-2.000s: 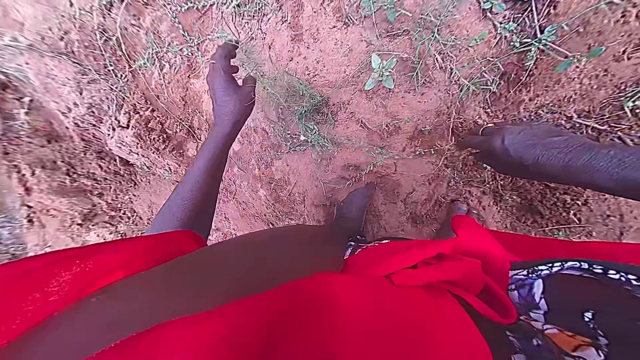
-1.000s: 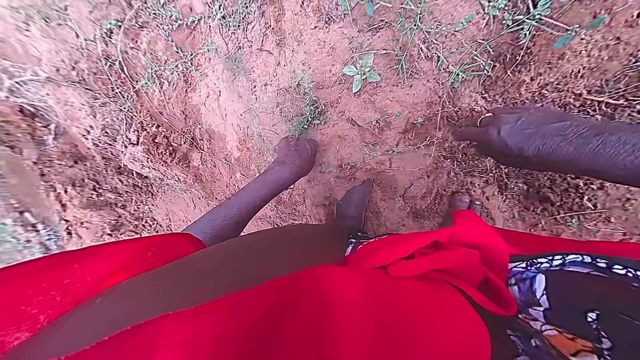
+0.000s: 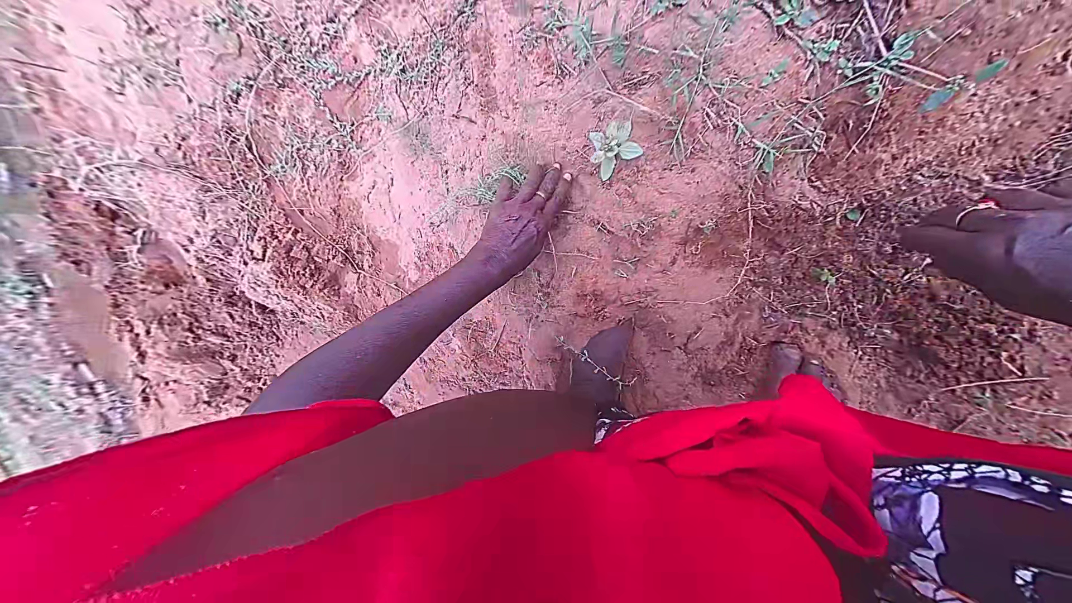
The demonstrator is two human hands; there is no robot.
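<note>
My left hand (image 3: pixel 517 219) lies palm down at the reddish soil, fingers stretched and slightly apart, with a ring on one finger. Its fingertips are beside a tuft of thin green weed (image 3: pixel 488 186); whether they touch it, I cannot tell. A small broad-leaved plant (image 3: pixel 615 149) grows just to the right of those fingers. At the right edge is my right hand (image 3: pixel 997 239), back up, a ring on one finger, over darker loose soil. Its fingertips point left, and its palm and anything in it are hidden.
My bare feet (image 3: pixel 605 356) stand on the soil below the hands, partly covered by red cloth (image 3: pixel 695 519). Green creeping weeds (image 3: pixel 900 63) and dry stems spread along the top. Rough ground with dry grass (image 3: pixel 226 193) lies at the left.
My left hand has gone from the upper left down toward my feet, then back up beside the thin weed. My right hand has shifted right, toward the frame's edge.
</note>
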